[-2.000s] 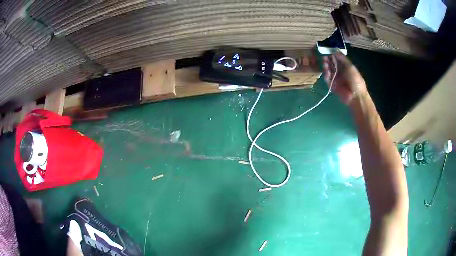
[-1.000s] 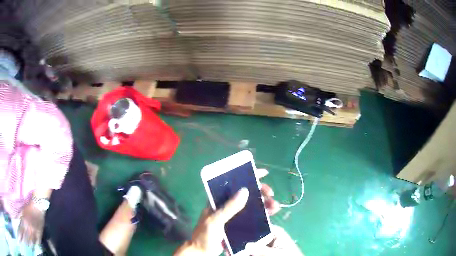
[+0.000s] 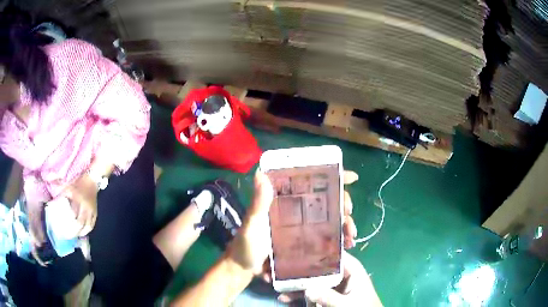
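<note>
A white-framed smartphone is held upright in front of me, its screen lit with a pinkish picture. My left hand is at its left side, the thumb along the left edge. My right hand is around its lower right, with fingertips showing past the right edge. The fingers behind the phone are hidden. A white charging cable runs from near my right fingers to a black power bank with blue lit digits on the wooden ledge.
A person in a pink checked shirt sits at the left. A red bag with white and silver items stands on the green floor, near a black shoe. A dark flat device lies on the ledge below stacked cardboard. A clear bottle is at the right.
The phone has come from the ledge into both hands. Its screen has turned from dark to lit. My view has swung left, bringing in the seated person.
</note>
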